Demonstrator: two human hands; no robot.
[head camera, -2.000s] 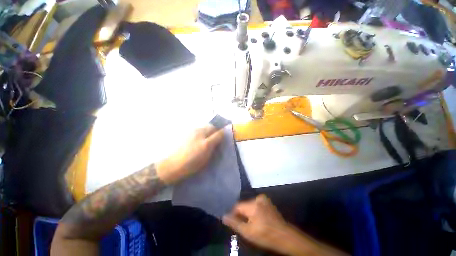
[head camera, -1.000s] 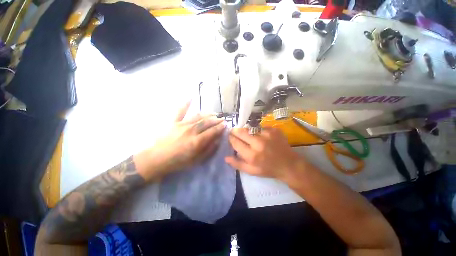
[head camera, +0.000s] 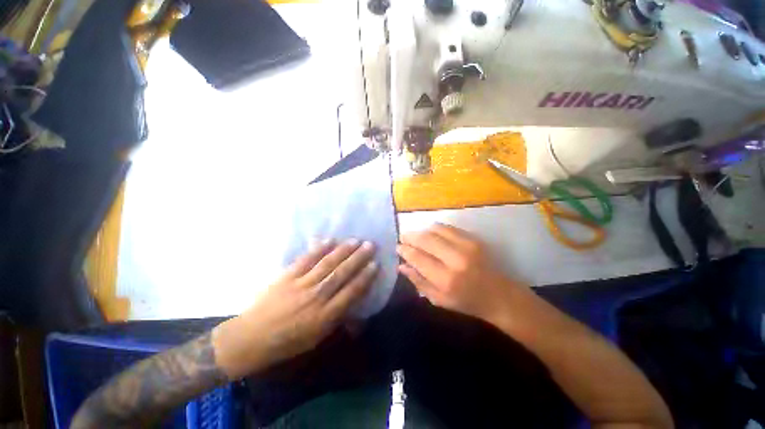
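A pale blue-grey cloth piece (head camera: 348, 205) lies wrong side up in front of the white sewing machine (head camera: 520, 80), its top end under the presser foot and needle (head camera: 382, 138). A dark corner shows at its upper left. Dark fabric (head camera: 403, 327) lies under it and hangs over the table's front edge. My left hand (head camera: 331, 285) lies flat on the pale piece, fingers slightly spread. My right hand (head camera: 444, 268) has its fingertips at the piece's right edge, pinching the cloth edge beside the seam line.
Scissors (head camera: 579, 209) with orange and green loops lie right of the needle. Stacked dark cut pieces (head camera: 239, 42) are at upper left. Large dark panels (head camera: 67, 226) hang at the left edge, dark strips (head camera: 684, 222) lie at right. A blue crate (head camera: 84, 360) is below left.
Both hands have moved from beside the needle down toward the table's front edge. The pale piece's top now lies under the foot, with a dark corner showing. The camera view has shifted.
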